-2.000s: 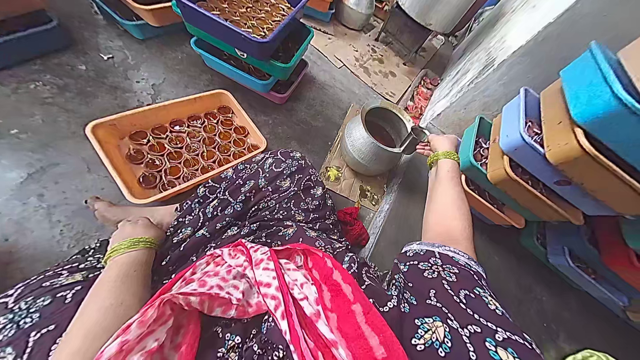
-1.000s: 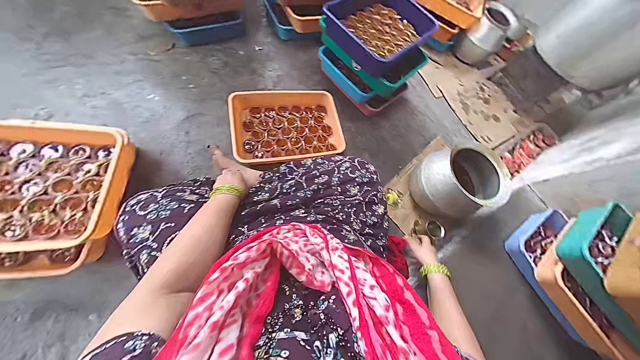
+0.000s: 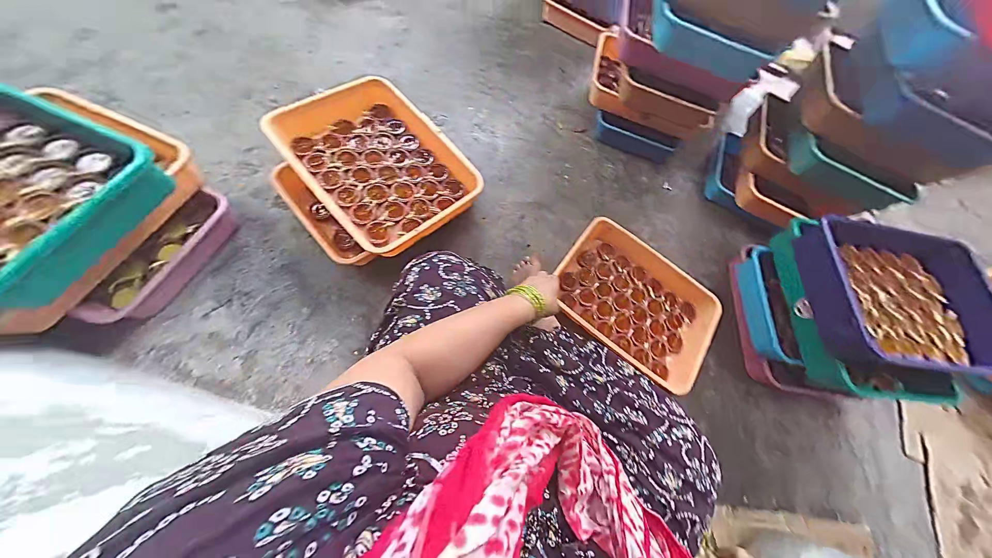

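My left hand point(image 3: 547, 293) is at the near left edge of an orange plastic tray point(image 3: 701, 341), beside my bare foot. Its fingers are partly hidden, so whether they grip the rim is unclear. Rows of small round cups with a reddish-brown filling point(image 3: 620, 298) fill much of this tray. My right hand is out of view. Left of it, another orange tray point(image 3: 442, 221) with similar filled cups rests crookedly on a second orange tray point(image 3: 291, 194) on the floor.
Stacked teal, orange and pink trays point(image 3: 147, 182) stand at the left. To the right, a purple tray point(image 3: 852, 329) of cups tops another stack. More coloured tray stacks point(image 3: 651, 108) stand at the upper right. A pale wall or ledge point(image 3: 101, 457) lies at the lower left.
The view has swung far to the left, and the metal pot and my right hand have left it. My left hand has moved from my leg to the orange tray's edge.
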